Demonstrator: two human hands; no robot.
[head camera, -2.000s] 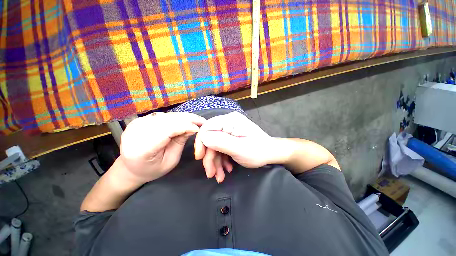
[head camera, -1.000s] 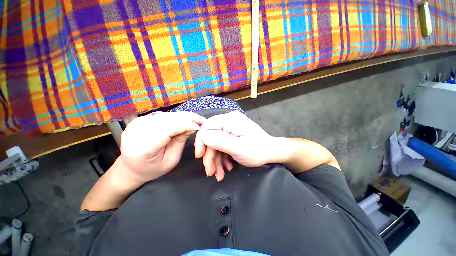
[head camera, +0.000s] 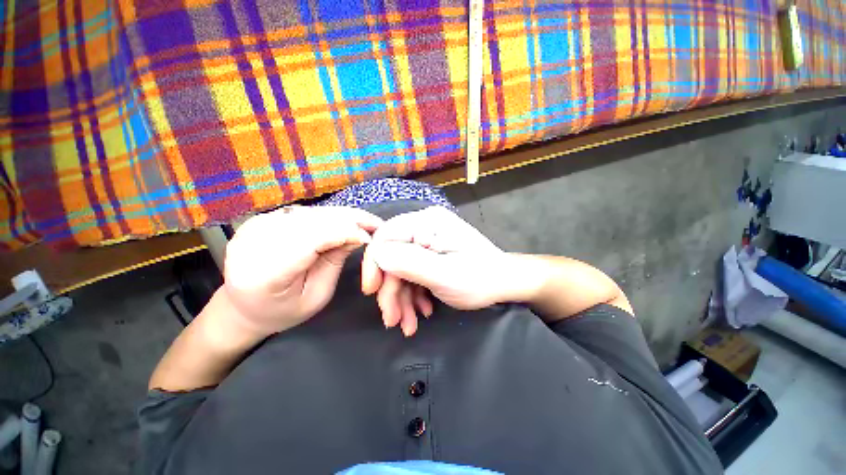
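My left hand (head camera: 292, 264) and my right hand (head camera: 436, 260) are held together in front of my chest, fingertips touching. Whether something tiny is pinched between them cannot be told. Several fingers of my right hand point down. Plaid fabric (head camera: 260, 111) in orange, purple, yellow and blue checks covers the table beyond my hands. A wooden measuring stick (head camera: 474, 93) lies across the fabric, its near end reaching past the table's front edge.
A small yellowish block (head camera: 790, 39) lies on the fabric at the far right. The table edge (head camera: 594, 146) runs across. At the right are a blue roll (head camera: 802, 292), a cardboard box (head camera: 725, 354) and a black-framed item. Pale tubes (head camera: 31, 436) stand at the lower left.
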